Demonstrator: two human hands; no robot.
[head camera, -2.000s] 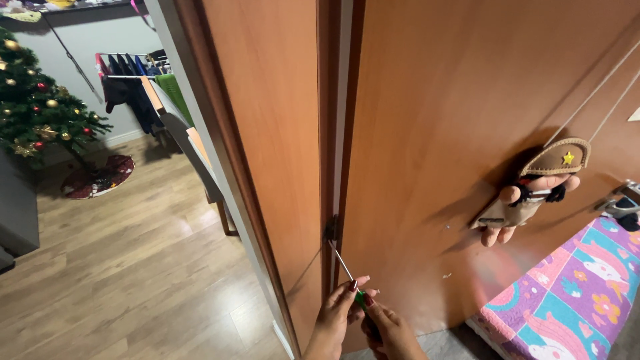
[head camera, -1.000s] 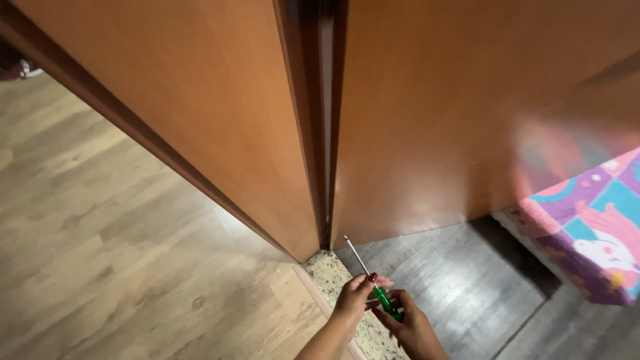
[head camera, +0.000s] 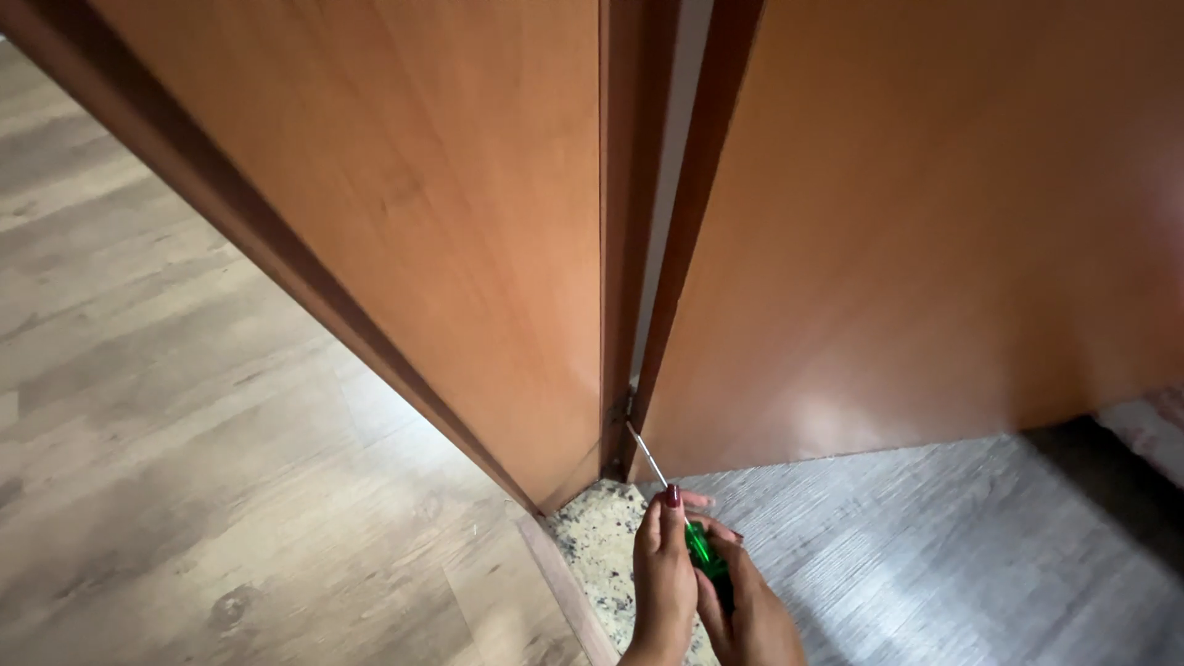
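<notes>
A screwdriver with a green translucent handle (head camera: 705, 548) and a thin metal shaft points up and left into the gap on the door's hinge side. Its tip meets a dark hinge (head camera: 629, 407) low in that gap; the exact contact is too small to tell. My right hand (head camera: 745, 592) grips the handle. My left hand (head camera: 668, 564) has its fingers and thumb around the shaft near the handle. To the right stands the wooden door (head camera: 879, 231), and to the left the wooden door frame (head camera: 444, 203).
Below the frame lies a speckled stone threshold (head camera: 597, 546). Light wood-look flooring (head camera: 231, 444) spreads on the left, grey flooring (head camera: 888, 546) on the right. At the right edge, a patterned fabric item (head camera: 1147, 435) shows beside a dark shadow.
One second ago the screwdriver tip was outside the gap, near the door's bottom edge; now it is at the lower hinge. The view has tilted down since two seconds ago.
</notes>
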